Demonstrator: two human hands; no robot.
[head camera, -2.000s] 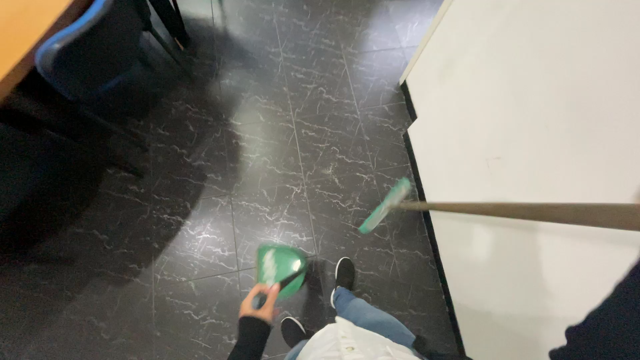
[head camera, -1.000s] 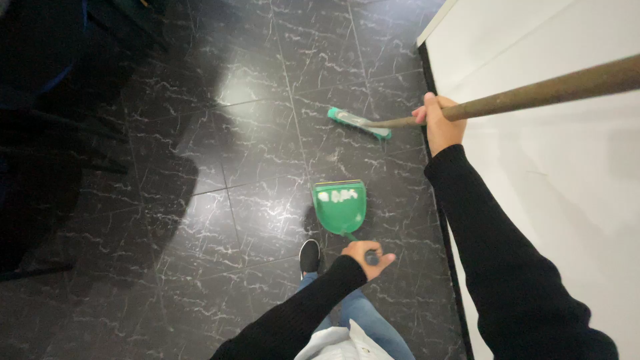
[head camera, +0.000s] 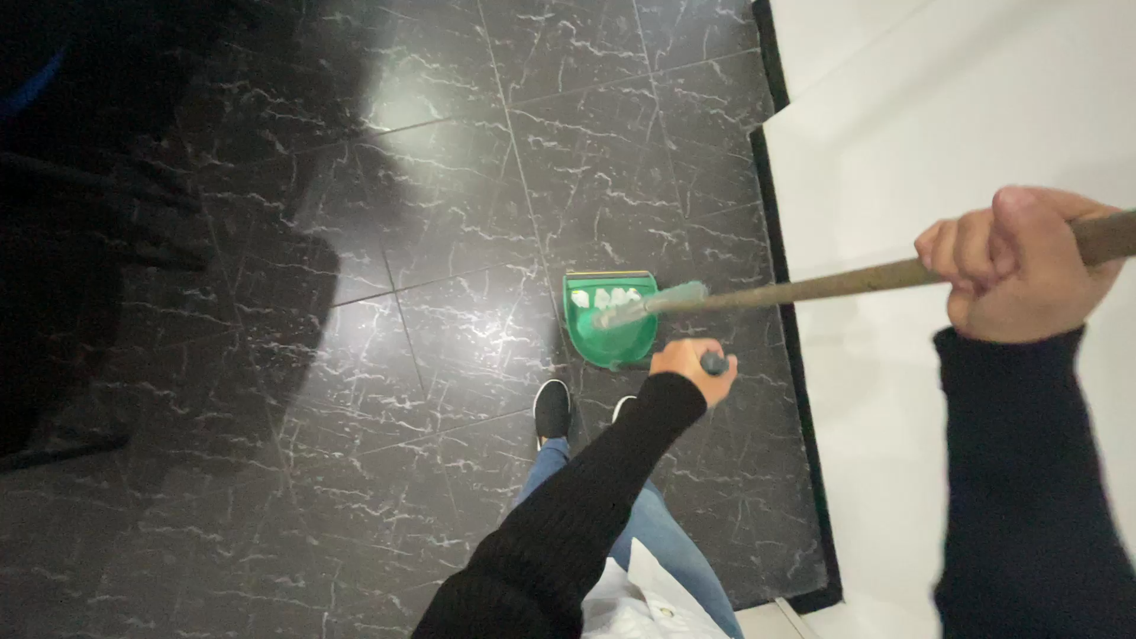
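My left hand (head camera: 694, 371) is closed around the dark grip of a long-handled green dustpan (head camera: 612, 346), whose pan lies low over or on the floor, its lip facing away from me. White marks show inside the pan near the lip; what they are I cannot tell. My right hand (head camera: 1021, 262) grips the wooden handle of a broom (head camera: 816, 286) at the right. The broom's pale green head (head camera: 652, 306), blurred, is over the right part of the pan; whether it touches the pan I cannot tell.
Dark marbled floor tiles (head camera: 461, 231) lie around the dustpan. A white wall (head camera: 887, 426) with a black baseboard (head camera: 794, 382) stands close on the right. My feet in black shoes (head camera: 553, 413) are just below the pan. Dark furniture legs (head camera: 67, 451) show at the left.
The broom head has moved from the floor beyond the dustpan to over the pan. Two seconds ago my right hand was out of view; it now shows on the broom handle.
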